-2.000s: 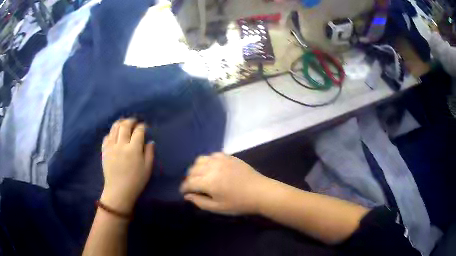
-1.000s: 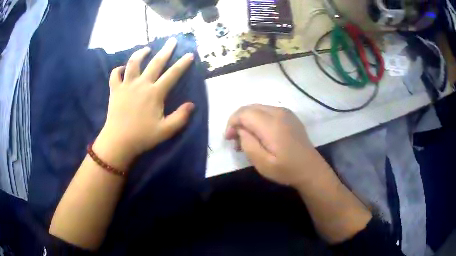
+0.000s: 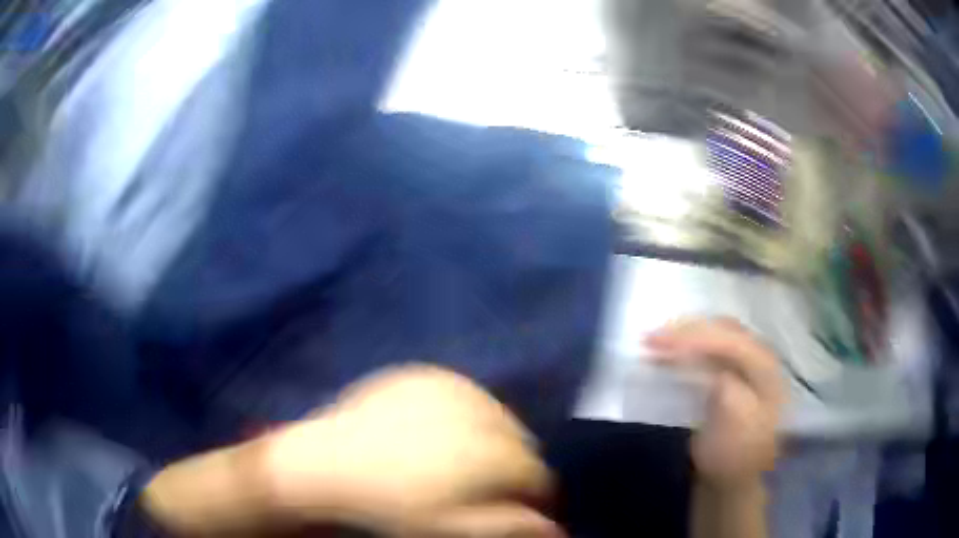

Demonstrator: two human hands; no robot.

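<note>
The frame is strongly blurred. A navy panel (image 3: 452, 231) lies across the machine bed and the white table's left part and hangs toward the wearer. My left hand (image 3: 410, 452) is at the bottom centre, over the panel's near part; its fingers are blurred and partly cut off by the lower edge, so its hold cannot be told. My right hand (image 3: 726, 378) is over the white tabletop, right of the panel and apart from it, fingers bent; whether it holds anything cannot be told.
Light blue-grey quilted panels (image 3: 158, 158) lie at the left. A lit smartphone (image 3: 749, 166) is on the machine bed (image 3: 810, 200). Scissors with green and red handles (image 3: 864, 299) lie on the right. The white table edge (image 3: 641, 394) runs below. Grey fabric (image 3: 825, 489) hangs at the lower right.
The view has swung, so the phone and scissors sit farther right and lower. My left hand has left the panel's far edge and is nearer the wearer. My right hand stays beside the panel.
</note>
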